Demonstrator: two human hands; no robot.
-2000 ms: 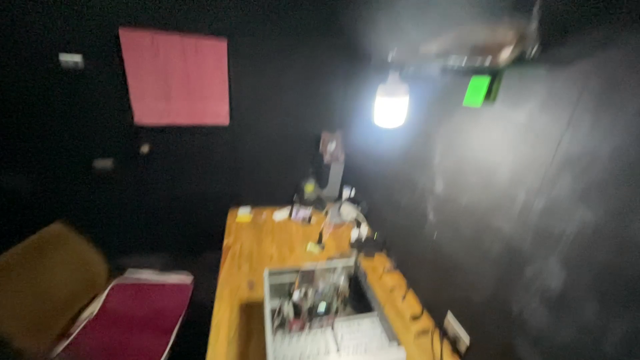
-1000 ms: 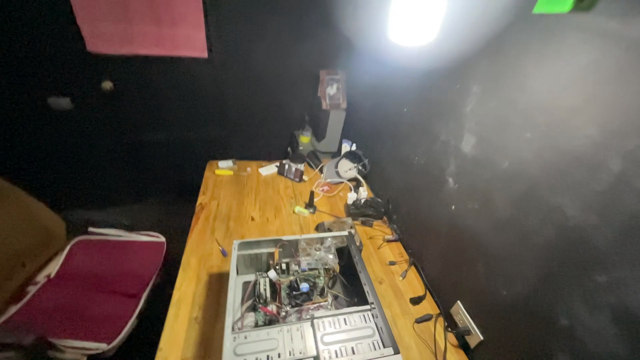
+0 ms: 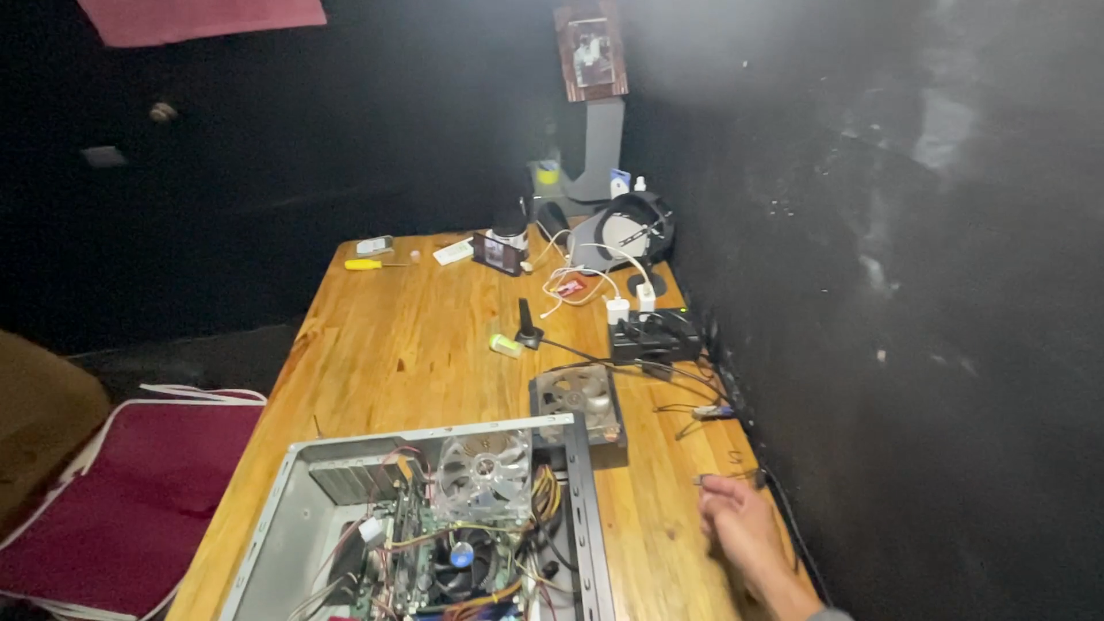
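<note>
My right hand (image 3: 737, 526) is over the table's right edge, fingers bent near a thin black cable (image 3: 742, 474); whether it grips the cable cannot be told. To its left lies an open computer case (image 3: 582, 517), showing a clear case fan (image 3: 485, 466), a CPU cooler (image 3: 462, 555) and bundled wires. A power supply unit (image 3: 578, 405) sits just behind the case, partly over its far corner or beside it. My left hand is out of view.
Farther back are a black power strip (image 3: 655, 336) with white chargers, a small antenna (image 3: 528, 328), a headset (image 3: 625, 233), a phone (image 3: 498, 254) and a yellow screwdriver (image 3: 371, 264). A dark wall borders the right side. A red-cushioned chair (image 3: 129, 492) stands left.
My right hand has come into view at the lower right, near the cables. The view has tilted down toward the table.
</note>
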